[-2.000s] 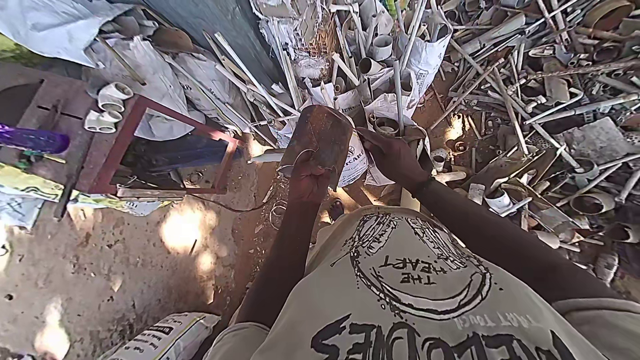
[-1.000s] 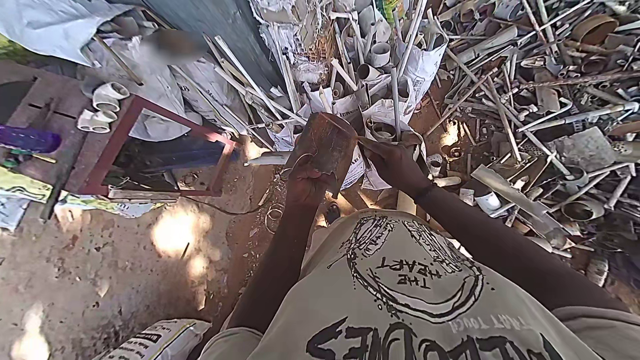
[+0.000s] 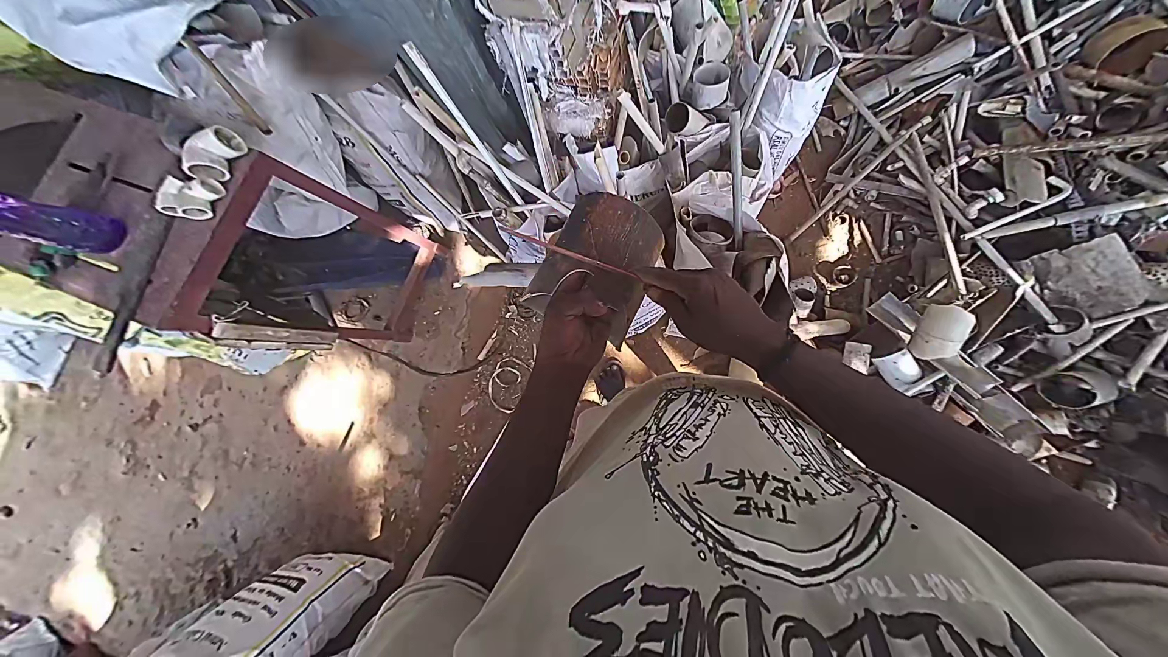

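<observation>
My left hand (image 3: 579, 324) grips the near left edge of a brown, worn curved piece (image 3: 613, 239), which looks like a section of large pipe. A thin pale loop, perhaps a strip or wire, curls by my left fingers. Between thumb and fingers, my right hand (image 3: 707, 306) pinches the end of a thin reddish strip (image 3: 584, 258). This strip lies slantwise across the curved piece, its far end reaching past the piece's left edge. My left palm and the underside of the brown piece are hidden.
Sacks of pipe offcuts (image 3: 730, 196) stand just beyond my hands. A heap of pipe scraps (image 3: 1004, 182) covers the ground at right. At left are a reddish frame (image 3: 196, 265), white pipe fittings (image 3: 205, 164) and a purple bottle (image 3: 59, 224). A printed sack (image 3: 292, 602) lies at lower left.
The reddish strip now lies slantwise across the brown piece, where the earlier frames do not plainly show it. The brown piece is tilted differently. My left hand has kept its hold.
</observation>
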